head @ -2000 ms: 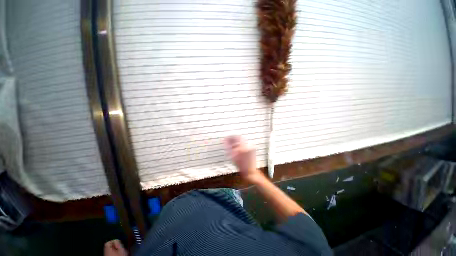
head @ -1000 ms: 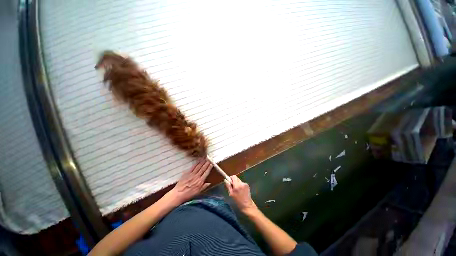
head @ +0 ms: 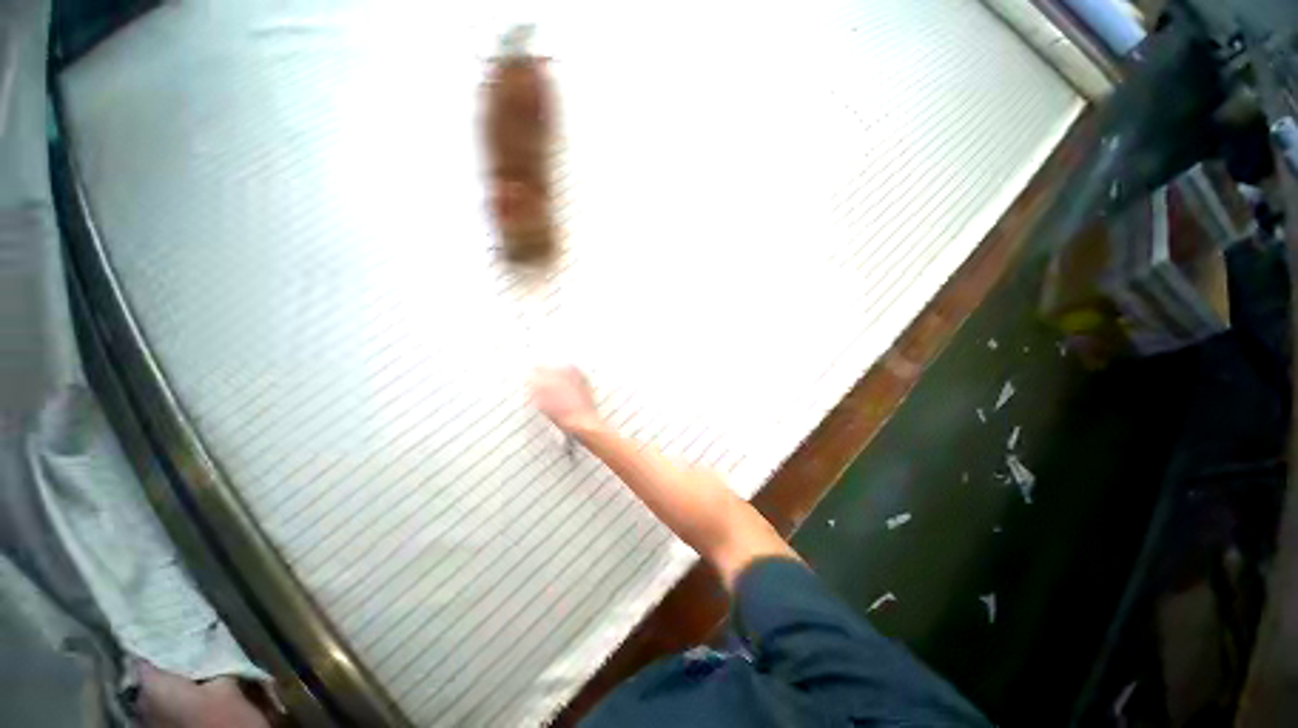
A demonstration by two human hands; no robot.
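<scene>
White cloth with thin dark lines [head: 797, 213] lies flat over the table. My right hand [head: 565, 398] is over the middle of the cloth, closed around the duster's thin handle, its end showing just below the hand. The duster's brown feathers [head: 523, 164] are blurred and point away from me over the cloth; the handle between is washed out by glare. My left hand [head: 207, 703] is at the bottom left edge, cut off and blurred, by crumpled pale cloth [head: 121, 526]; its fingers cannot be made out.
A metal rail [head: 235, 533] crosses the table on the left. The brown table edge [head: 890, 377] runs diagonally on the right. White scraps lie on the dark green floor [head: 925, 484]. A box with packed contents [head: 1146, 277] stands at the right. Pale rolls lie at the cloth's far right end.
The duster has swung from pointing left to pointing away, and my right hand has moved from the table edge out over the cloth. My left hand has left the cloth edge for the bottom left.
</scene>
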